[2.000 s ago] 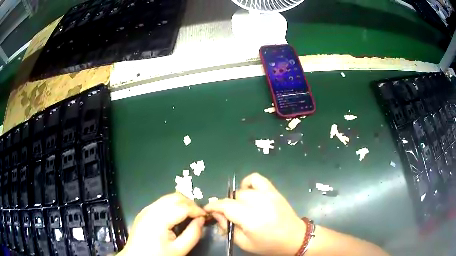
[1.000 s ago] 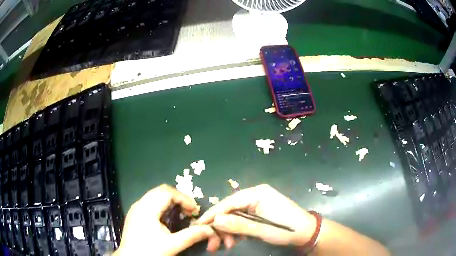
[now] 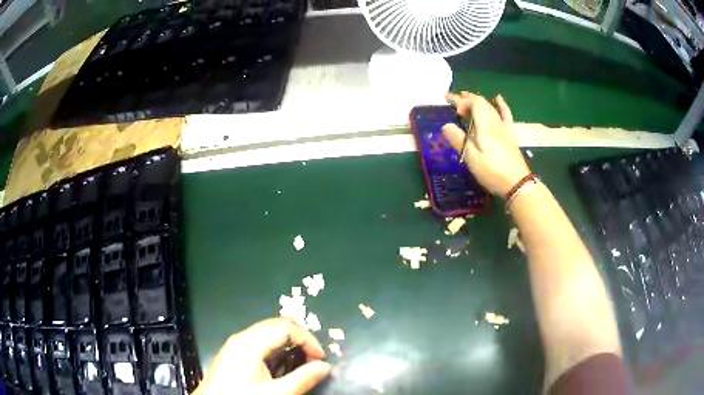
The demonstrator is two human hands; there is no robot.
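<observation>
My left hand is low in the view, cut off by the bottom edge, with its fingers curled around a small black housing, mostly hidden by the fingers. My right hand is at the smartphone, its thumb over the upper part of the lit screen. Thin tweezers are held in the right hand. The phone has a red case and leans on the white ledge. Whether the thumb touches the screen cannot be told.
Pale liner scraps lie scattered on the green bench. A tray of black housings is at the left, a second tray at the right. A far black tray and a white fan stand beyond the ledge.
My right hand has left the housing and moved up and right to the phone, still with the tweezers. My left hand stays low with the housing. The whole view has shifted slightly.
</observation>
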